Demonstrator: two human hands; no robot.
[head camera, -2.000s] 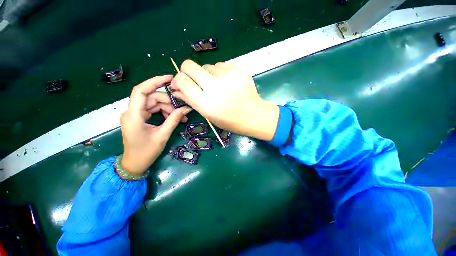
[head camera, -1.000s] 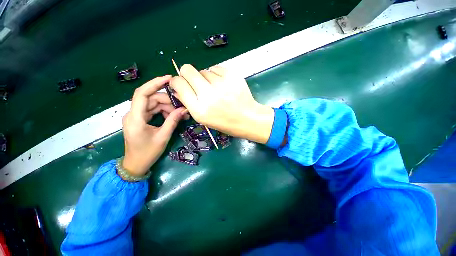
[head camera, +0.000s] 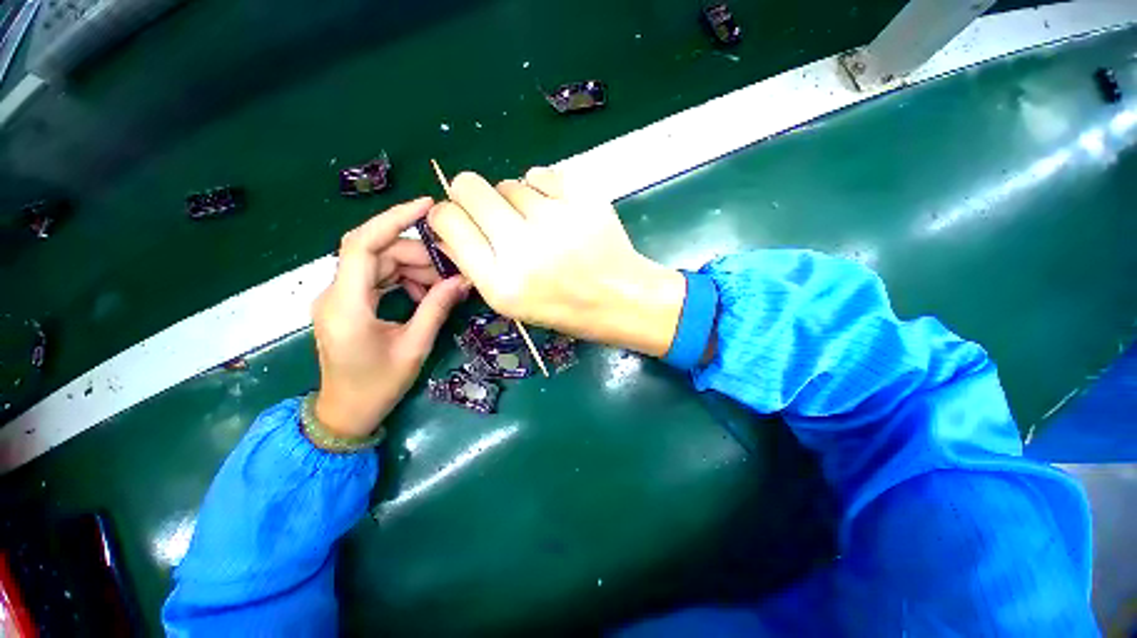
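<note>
My left hand (head camera: 368, 324) holds a small dark rectangular unit (head camera: 436, 249) between thumb and fingers. My right hand (head camera: 549, 256) is against the unit and partly covers it. It also holds a thin pale bamboo stick (head camera: 532, 350), whose ends show above the fingers and below the palm. Whether the stick touches the unit is hidden. Just below my hands, several similar dark units with paler centres lie in a cluster (head camera: 471, 390) on the glossy green table (head camera: 599, 499).
Beyond the white edge rail (head camera: 162, 343), several units (head camera: 365, 176) lie spaced along the dark green belt (head camera: 299, 112). A grey post (head camera: 923, 44) stands on the rail. A small black part (head camera: 1107, 85) lies at upper right. A black and red object (head camera: 62, 580) is at lower left.
The units on the belt have moved to the right, and another has come into view at left. My hands have shifted only slightly and still hold the unit and stick.
</note>
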